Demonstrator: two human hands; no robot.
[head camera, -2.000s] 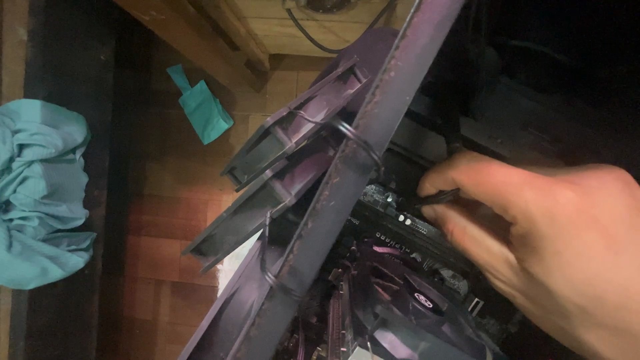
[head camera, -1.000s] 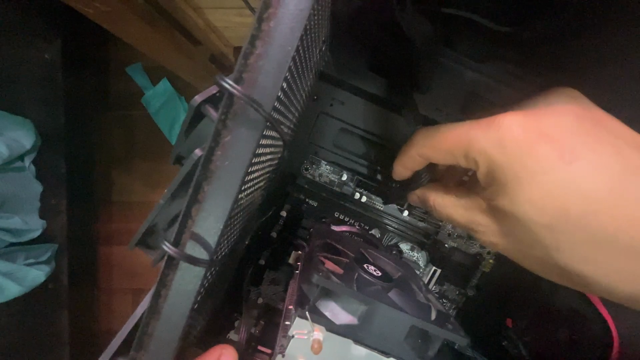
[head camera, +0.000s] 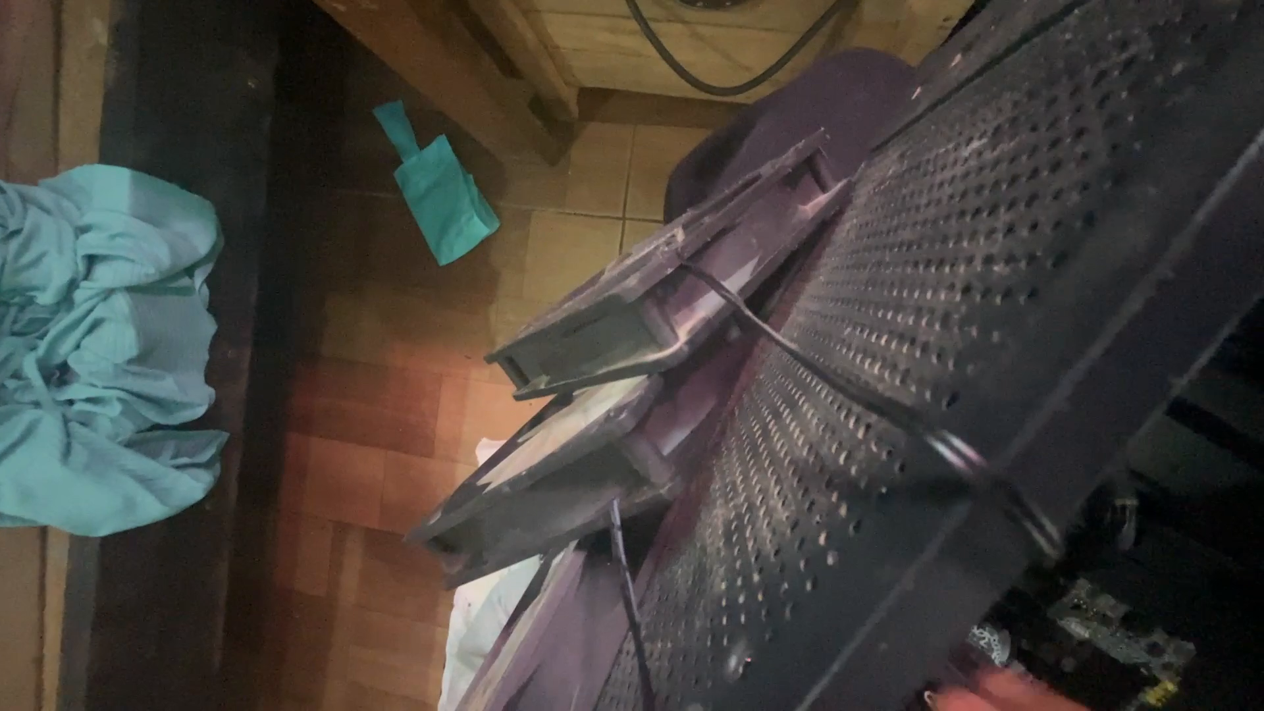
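Only a blurred bit of a hand, apparently my right hand (head camera: 1002, 691), shows at the bottom edge, inside the computer case; whether it holds anything is hidden. My left hand is out of view. A black perforated metal panel of the case (head camera: 849, 326) slants across the right side. Dusty square fan frames, an upper one (head camera: 592, 346) and a lower one (head camera: 553, 504), stand against its outer face. A black cable (head camera: 839, 380) runs from the upper fan over the panel's edge into the case. Part of a circuit board (head camera: 1116, 627) shows dimly beyond that edge.
Crumpled teal cloth (head camera: 109, 346) lies at the left on a dark ledge. A smaller teal cloth piece (head camera: 444, 202) is on the tiled floor (head camera: 375, 484). Wooden legs (head camera: 444, 69) and a looping dark cable (head camera: 721, 89) are at the top.
The view has swung left, so the case now sits farther right. The right hand, earlier pinching a black item over the circuit board, is now almost wholly out of frame.
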